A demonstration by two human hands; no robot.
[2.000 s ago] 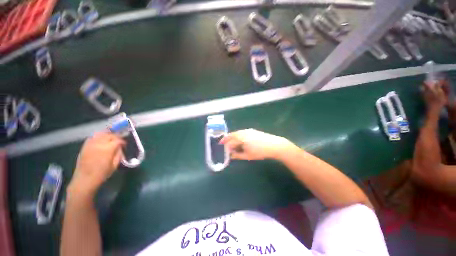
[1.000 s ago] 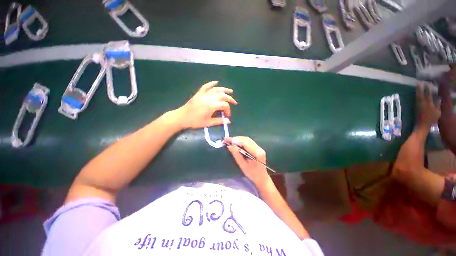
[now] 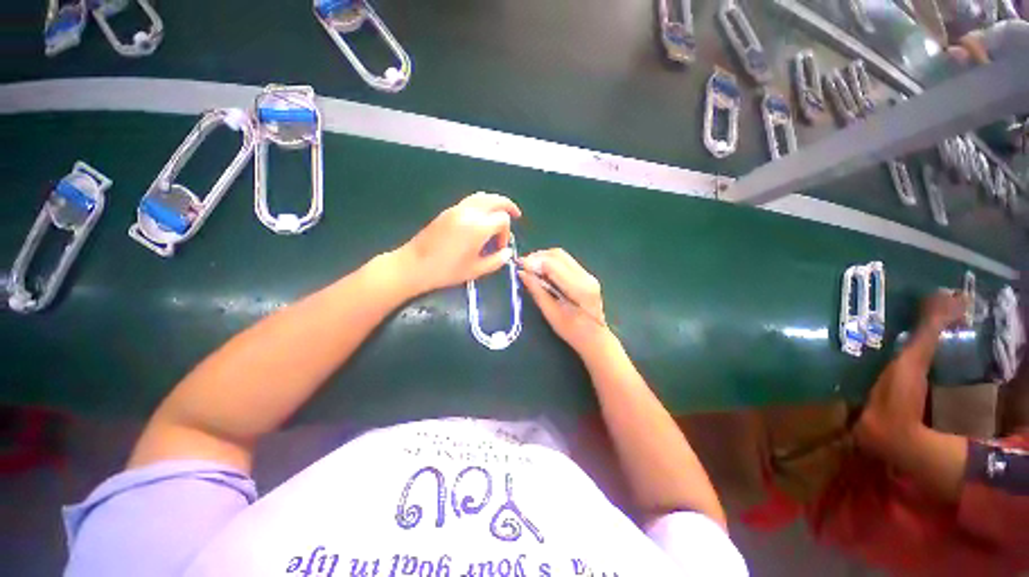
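A white-silver looped unit (image 3: pixel 497 327) lies on the green work surface in front of me, its rounded end toward me. My left hand (image 3: pixel 460 242) holds its far end and hides that end and any blue part there. My right hand (image 3: pixel 566 295) holds a slim hand tool (image 3: pixel 555 290), its tip at the right side of the unit beside my left fingers. Whether the tip touches the unit is unclear.
Three looped units with blue parts lie at the left, one (image 3: pixel 288 163) touching the pale rail (image 3: pixel 451 129). Two units (image 3: pixel 854 310) lie side by side at the right. Many units lie on the belt (image 3: pixel 542 68). A grey post (image 3: pixel 869 135) slants across; another person's arm (image 3: pixel 903 378) is at the right.
Since one second ago, my right hand and the tool have moved away from me, from the unit's rounded end to its side near my left fingers. My left hand keeps hold of the unit.
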